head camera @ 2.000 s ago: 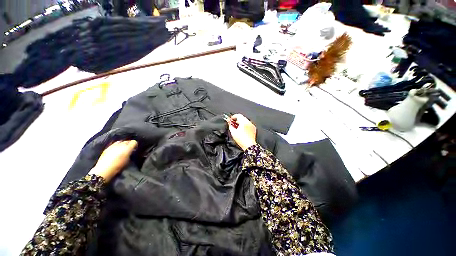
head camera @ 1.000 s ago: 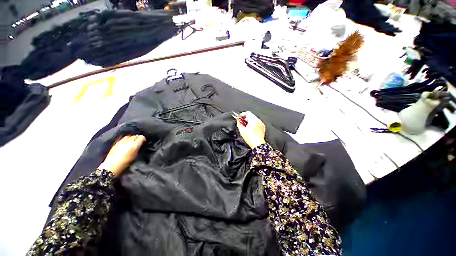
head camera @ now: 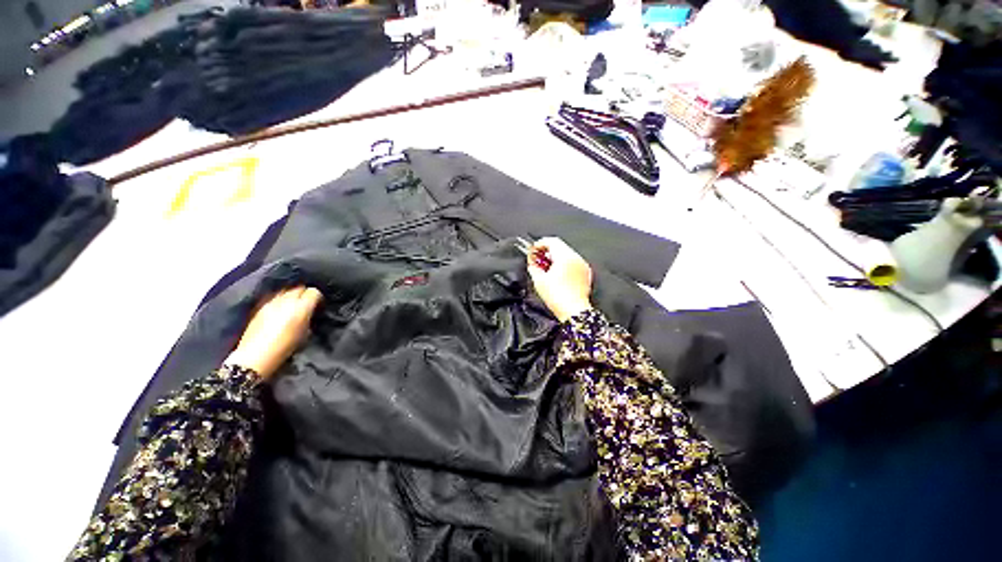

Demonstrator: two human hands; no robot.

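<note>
A dark jacket lies spread on the white table, its shiny black lining (head camera: pixel 385 406) facing up, with a small reddish label (head camera: pixel 411 281) near the neck. Another dark garment (head camera: pixel 527 209) lies beneath and beyond it, with a black hanger (head camera: pixel 423 228) on top. My left hand (head camera: pixel 278 329) grips the jacket's left edge, fingertips partly hidden in the cloth. My right hand (head camera: pixel 561 277) holds small red thread snips (head camera: pixel 540 258), pale tips pointing up-left, at the jacket's right upper edge. Whether it also pinches cloth is unclear.
On the white table (head camera: pixel 148 296) are a long brown stick (head camera: pixel 330 123), piled dark garments (head camera: pixel 297 66), loose hangers (head camera: pixel 607 145), a brown feathery duster (head camera: pixel 764 115), a pale bottle-like object (head camera: pixel 932 247) and black hangers (head camera: pixel 901 206). Blue floor (head camera: pixel 879 472) shows lower right.
The view has shifted, so the table items sit slightly further right and higher. Both hands stay at the same parts of the jacket, with little visible movement of the cloth.
</note>
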